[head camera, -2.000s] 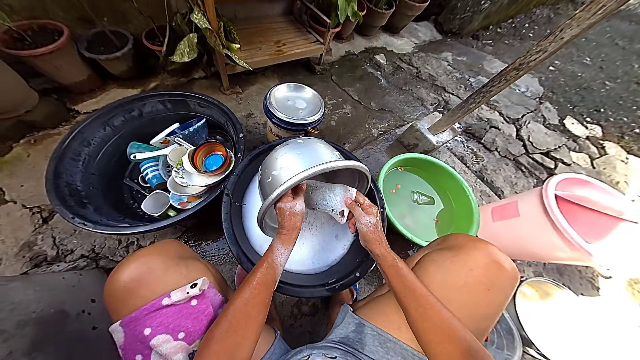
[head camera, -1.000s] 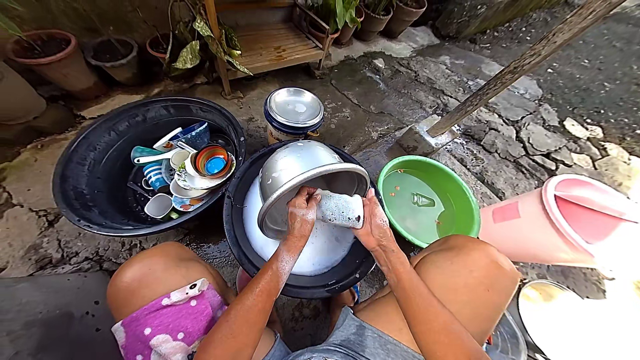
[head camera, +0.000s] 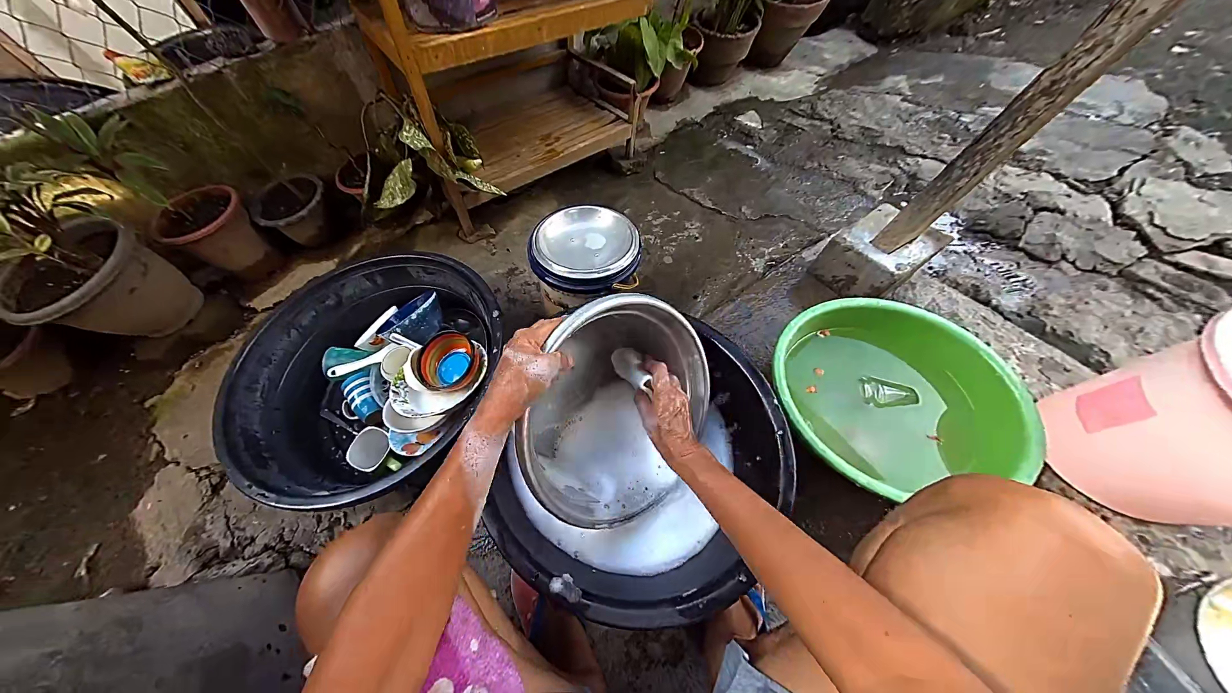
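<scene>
A round metal basin (head camera: 587, 462) is tilted toward me over a black plastic tub (head camera: 760, 414) of white suds. My left hand (head camera: 527, 371) grips the basin's upper left rim, with foam on the fingers and forearm. Inside the basin, my right hand (head camera: 666, 404) holds a small whitish cloth or sponge (head camera: 631, 368) against the inner wall on the right. Suds lie on the basin's inside. Some of my left fingers are hidden behind the rim.
At left, a black tub (head camera: 260, 423) holds cups, bowls and plates. A lidded bucket (head camera: 585, 245) stands behind. At right are a green basin (head camera: 1025, 423) of water, a pink container (head camera: 1136, 443) and a wooden post (head camera: 1030, 125) in a concrete block.
Both hands held the whitish cloth or sponge before; now only my right hand has it, inside the basin. My left hand has moved to the rim. The basin's inside now faces me. The view has shifted.
</scene>
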